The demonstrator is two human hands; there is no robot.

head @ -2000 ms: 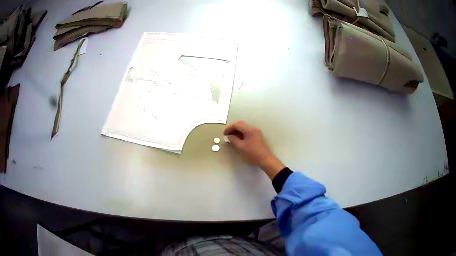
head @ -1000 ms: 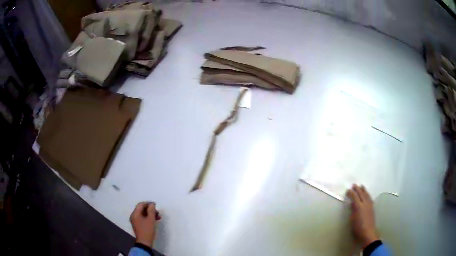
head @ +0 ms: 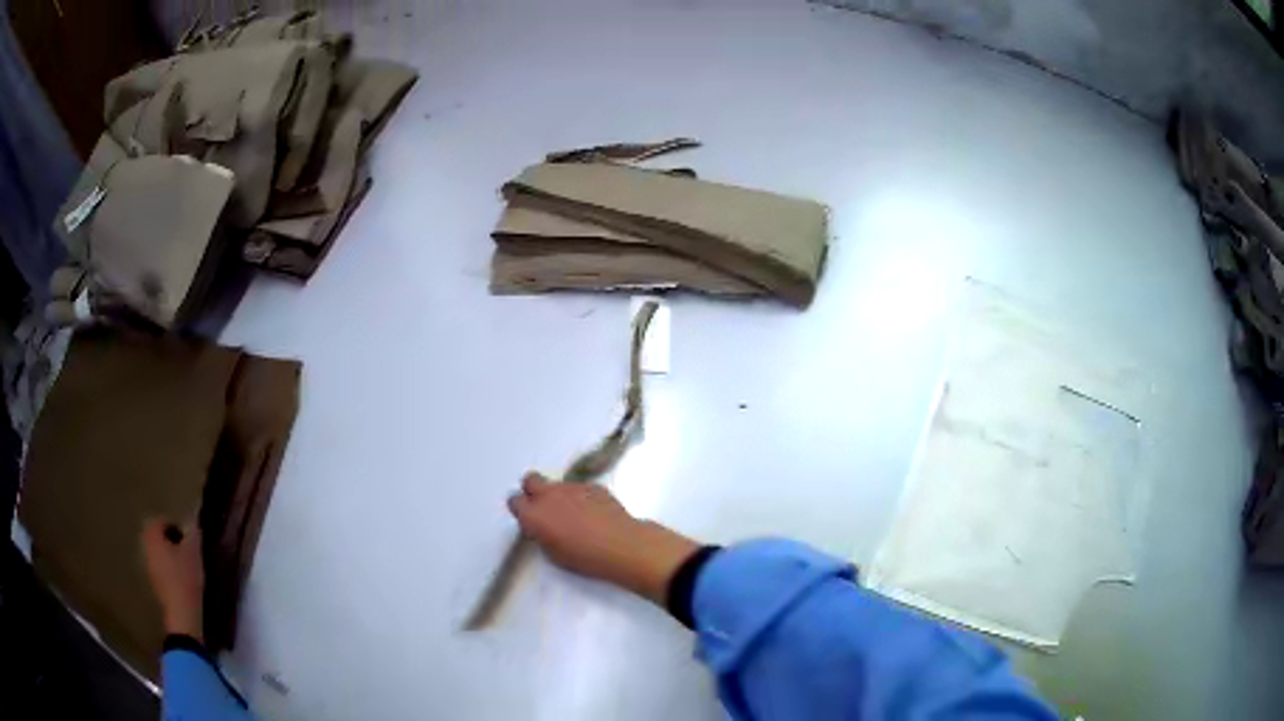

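Observation:
My right hand (head: 584, 533) is over a narrow twisted brown fabric strip (head: 628, 402), its fingertips closed on the middle of the strip. The strip's lower end is blurred. Its upper end lies on a small white tag (head: 656, 347). My left hand (head: 178, 575) is at the stack of dark brown cut panels (head: 120, 451) at the left table edge. Its fingers are curled, with a small dark spot among them; whether they grip cloth cannot be told. The white card template (head: 1007, 493) lies flat at the right, its notch towards the lower right.
Folded tan-brown bundles (head: 662, 233) lie beyond the strip. A heap of tied bundles (head: 240, 127) stands at the upper left, behind the panel stack. More brown cloth (head: 1246, 226) is at the far right edge. A wall runs behind the table's far edge.
The view has turned left since the oldest frame. My right hand has left the template and moved left onto the strip. My left hand has moved left onto the panel stack.

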